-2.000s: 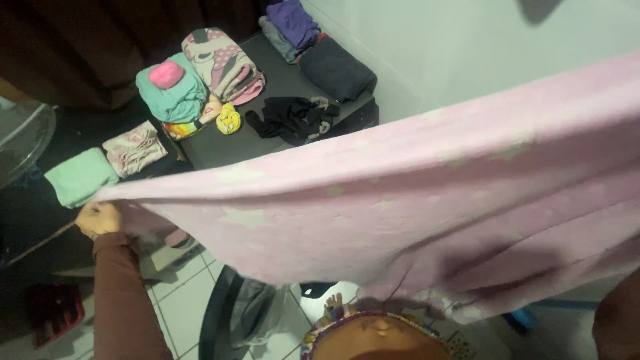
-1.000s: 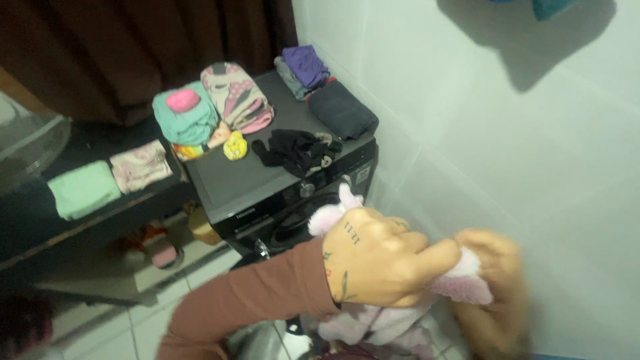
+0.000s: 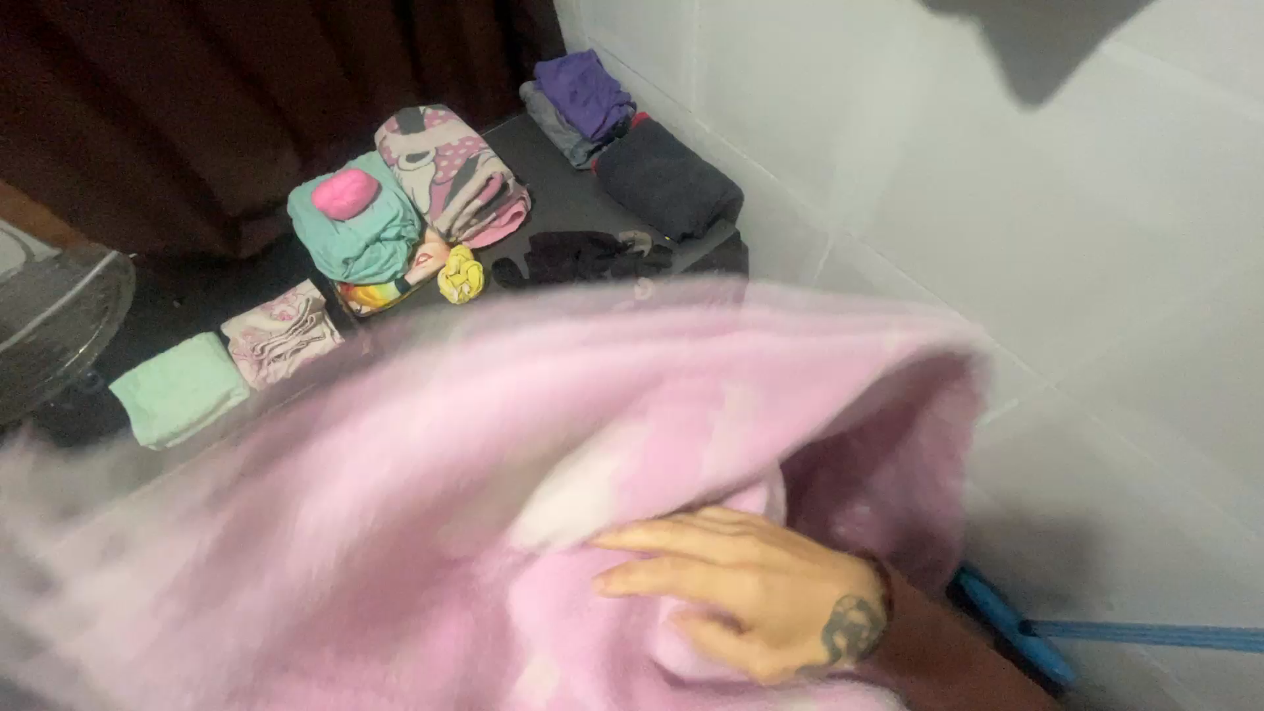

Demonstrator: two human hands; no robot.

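A pink fleece blanket (image 3: 415, 474) with pale shapes spreads blurred across the lower and middle view, billowing over the front of the dark machine. My right hand (image 3: 741, 592), tattooed and in a brown sleeve, comes in from the lower right and lies against the blanket with its fingers stretched leftward. Whether those fingers pinch the cloth cannot be told. Within the blanket's right part is a shadowed hollow, just above the hand. My left hand cannot be seen.
On the dark machine top (image 3: 513, 148) are a patterned folded blanket (image 3: 449, 173), teal cloth (image 3: 355, 232) with a pink bundle (image 3: 346, 193), a yellow bundle (image 3: 461, 275), black clothes (image 3: 583, 259) and dark folded cloth (image 3: 667, 178). Mint cloth (image 3: 183, 390) lies left. A blue-handled tool (image 3: 1017, 627) is lower right.
The blanket, stretched wide two seconds ago and gathered between both hands one second ago, is spread out again. My left hand has gone from sight.
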